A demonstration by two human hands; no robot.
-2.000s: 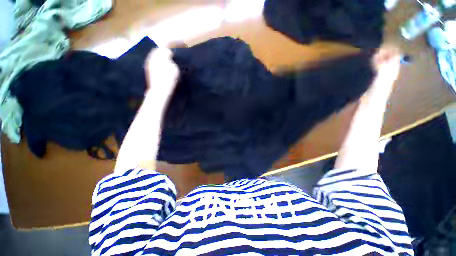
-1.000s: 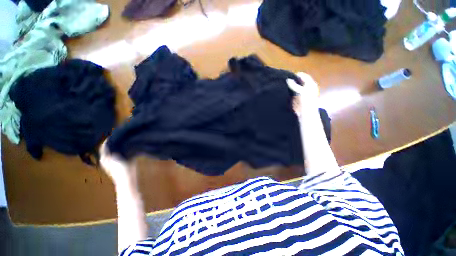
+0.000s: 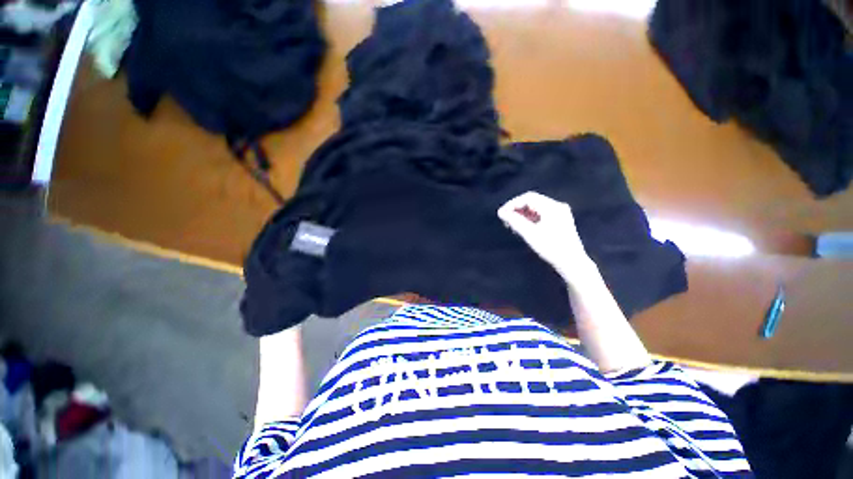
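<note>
A black dress (image 3: 412, 229) lies across the table's front edge, with a gathered part stretching to the far side and a small grey label (image 3: 313, 239) near its left end. My left forearm goes up under the dress's left end, and the cloth hides the hand. My right hand (image 3: 544, 227) is over the smooth middle of the dress with its fingers curled. Whether they pinch cloth cannot be told.
Teal thread snips (image 3: 773, 313) lie at right near the edge. A grey cylinder (image 3: 834, 245) is cut off at the right rim. Black garments (image 3: 224, 65) lie at upper left, with cords, and at upper right (image 3: 767, 79). Crumpled items lie at lower left, beyond the table.
The dress has turned, and its left end now overhangs the front edge with the label showing. My left hand has gone under the cloth. The view has swung towards the left.
</note>
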